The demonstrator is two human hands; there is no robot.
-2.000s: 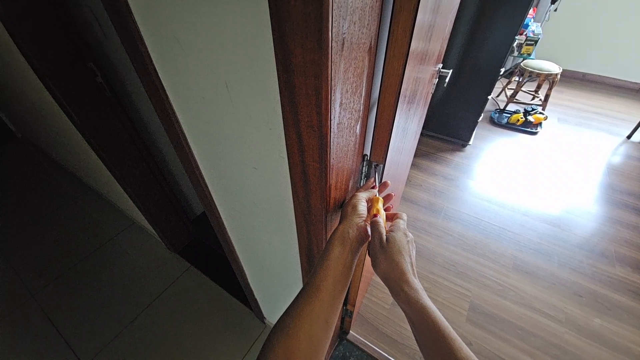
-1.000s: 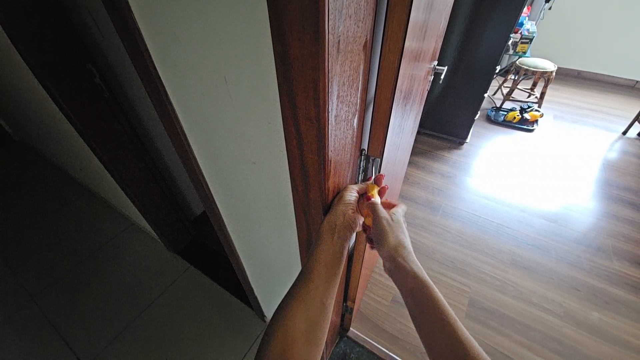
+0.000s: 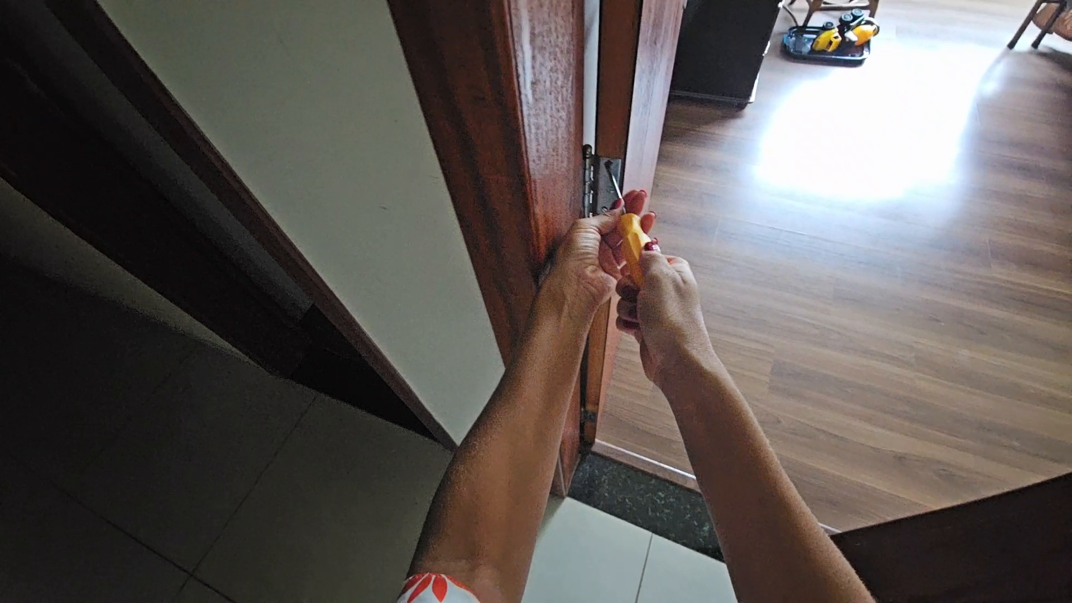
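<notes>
My right hand grips the yellow handle of a screwdriver, whose thin metal shaft points up at a metal door hinge. The tip lies over the upper part of the hinge leaf; whether it sits in a screw cannot be told. My left hand is just left of the handle, its thumb and fingers around the shaft's lower end and the top of the handle. The hinge joins the reddish wooden door frame and the edge of the wooden door. A lower hinge shows beneath.
On the wood floor at the upper right, a black tray holds yellow-and-black items beside a dark cabinet. A dark stone threshold meets pale floor tiles. A pale wall stands left of the frame.
The screwdriver's shaft, hidden by the hands one second ago, shows again with its tip over the hinge. The view has tilted downward.
</notes>
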